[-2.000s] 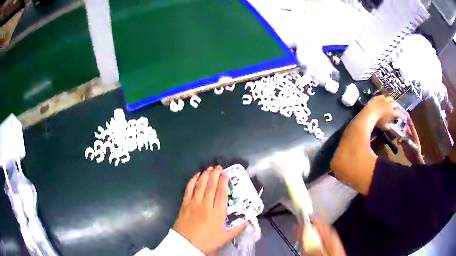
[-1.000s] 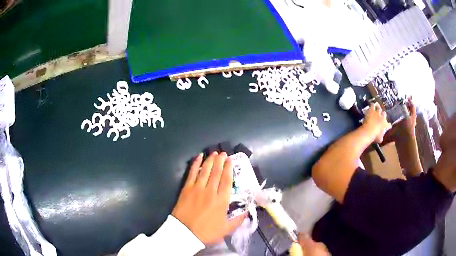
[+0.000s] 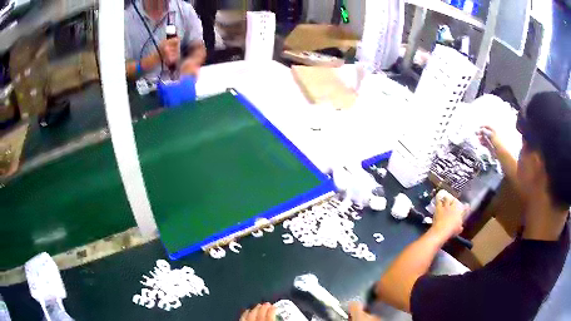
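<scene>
The white housing point(image 3: 288, 310) is at the bottom edge, mostly cut off. My left hand point(image 3: 259, 312) shows only its fingers, which lie against the housing's left side. The white-headed mallet point(image 3: 313, 291) is just right of the housing, its head towards the upper left. My right hand point(image 3: 361, 311) is at the handle end of the mallet, closed around it, and is cut off by the bottom edge. One loose pile of white U-clips point(image 3: 168, 286) lies at left and a larger pile point(image 3: 324, 229) lies beyond the mallet.
A green board point(image 3: 231, 175) edged in blue tape lies beyond the clips. A co-worker point(image 3: 488, 276) sits at right by stacked white trays point(image 3: 432, 113) and a second mallet point(image 3: 402, 205). Another person point(image 3: 164, 44) is across the line. A white unit point(image 3: 45, 276) is at far left.
The view has tilted up, so the bench work now sits at the bottom edge. The mallet head has moved off the housing's cord edge to beyond its right side.
</scene>
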